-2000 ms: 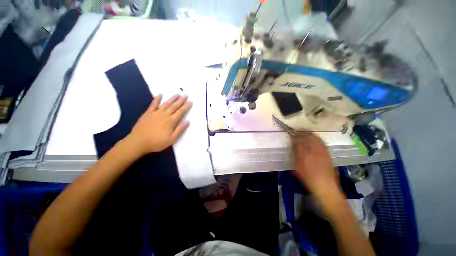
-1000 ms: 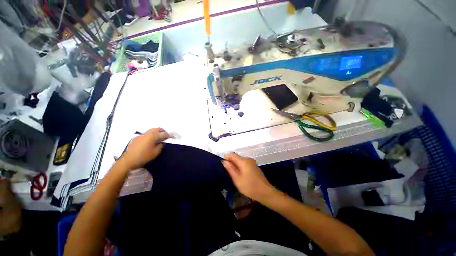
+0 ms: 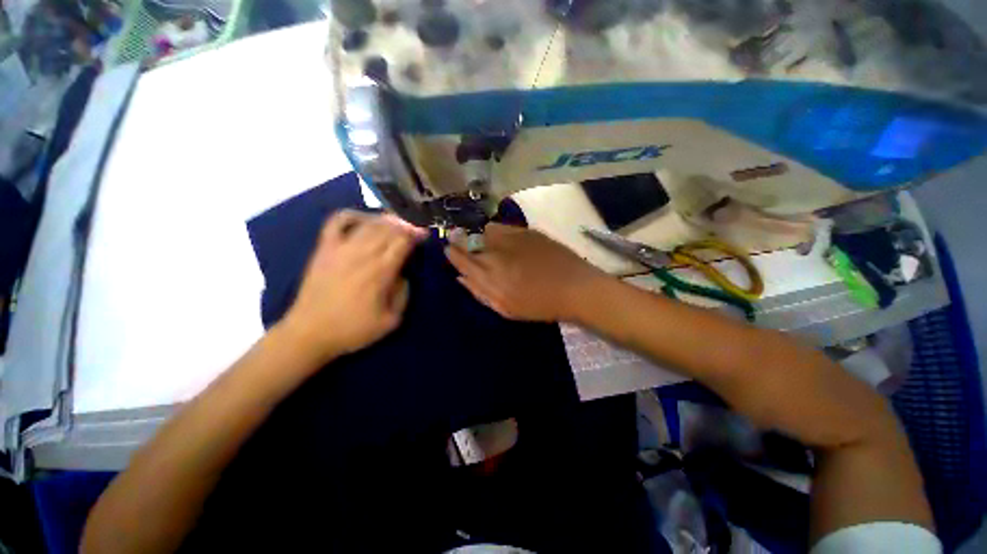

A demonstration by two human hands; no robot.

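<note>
The navy fabric panel [image 3: 308,233] lies on the table and bed, partly under the needle area, and hangs over the front edge toward the lap. My left hand [image 3: 357,284] grips the cloth just left of the presser foot [image 3: 444,229], fingers bent. My right hand [image 3: 520,271] holds the cloth just right of the presser foot, fingertips close to it. The cream and blue sewing machine [image 3: 649,130] stands over the work. My hands and the machine head hide the cloth edge at the needle. No white panel can be made out by the hands.
Scissors [image 3: 709,271] with yellow and green handles lie on the bed beside a black flat square [image 3: 628,200]. A green tool [image 3: 853,276] is at the table's right end. Stacked cut pieces [image 3: 65,249] lie at the left edge. A green basket [image 3: 162,27] stands behind, a blue basket [image 3: 939,400] at lower right.
Both hands and the navy panel have moved from the table's front edge up to the needle area. The view is closer to the machine. The scissors, held earliest, lie on the bed.
</note>
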